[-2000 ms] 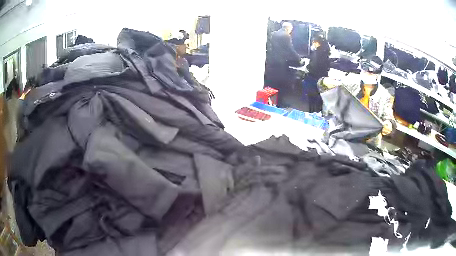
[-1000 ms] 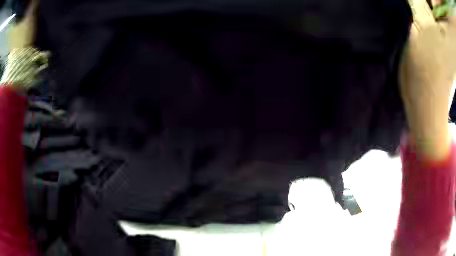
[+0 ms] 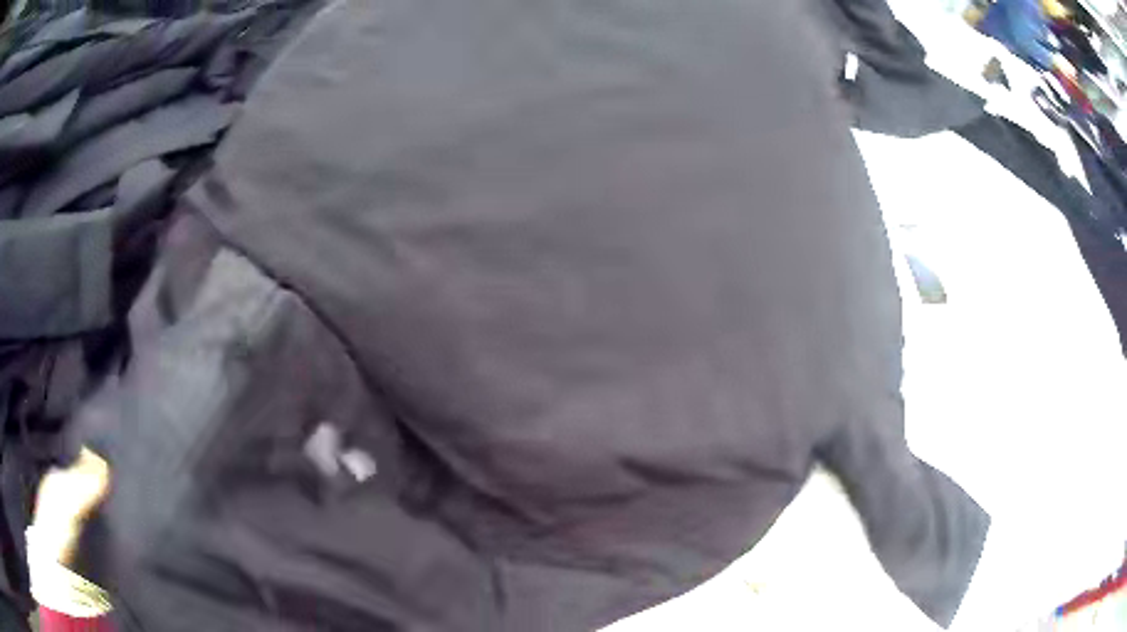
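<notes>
A large black coat (image 3: 581, 247) lies spread in front of me, with a sleeve (image 3: 921, 531) reaching down to the right over the white table. Its lower left part is folded and blurred, and two small whitish labels (image 3: 340, 453) show on it. My left hand (image 3: 72, 512) is at the lower left edge, small and blurred, with a light band at the wrist and a bit of red sleeve. It holds the coat's edge; the cloth hides its fingertips. My right hand is not in view.
A heap of black garments (image 3: 87, 136) lies at the left. The white table (image 3: 1013, 370) shows at the right, with a small greyish object (image 3: 924, 279) on it. More dark cloth (image 3: 1051, 173) lies along the far right. A red strip (image 3: 1093, 595) shows at the lower right edge.
The coat was held up across the view between both hands; now it lies spread lower on the table. My left hand has moved down, and my right hand has left the picture.
</notes>
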